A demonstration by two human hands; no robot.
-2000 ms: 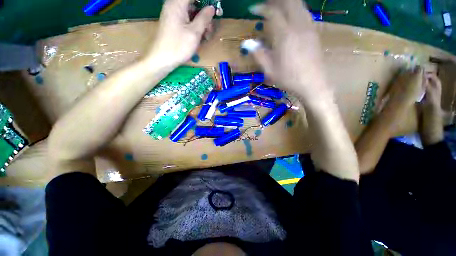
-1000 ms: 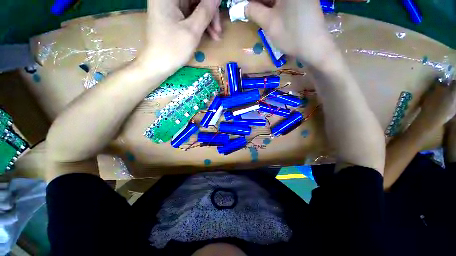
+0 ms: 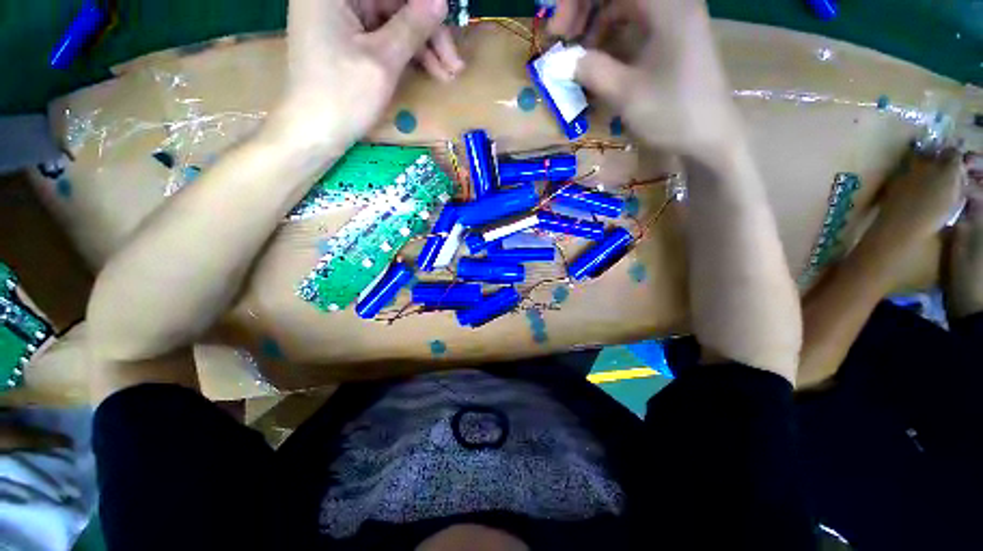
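My left hand (image 3: pixel 361 65) is at the top edge, partly cut off, with its fingertips on a small circuit board (image 3: pixel 461 13). My right hand (image 3: pixel 647 81) is at the top centre and holds a blue battery cell (image 3: pixel 575 125) with a white pad (image 3: pixel 563 78) on it. The cell hangs tilted above the cardboard. Thin yellow and red wires run between the board and the cell's upper end. A pile of blue cells (image 3: pixel 498 205) with loose wires lies below my hands. Green circuit board panels (image 3: pixel 377 231) lie left of the pile.
A taped cardboard sheet (image 3: pixel 323 361) covers the work place. A narrow board strip (image 3: pixel 833 226) lies at the right, near another person's arm (image 3: pixel 900 248). More green panels (image 3: pixel 19 334) are at the left edge. Blue cells (image 3: pixel 75 38) lie on the green belt (image 3: pixel 205 19).
My right hand has come back beside my left and now holds a cell with a white pad exposed. The wires between the hands have come into view. Cells on the belt have shifted left.
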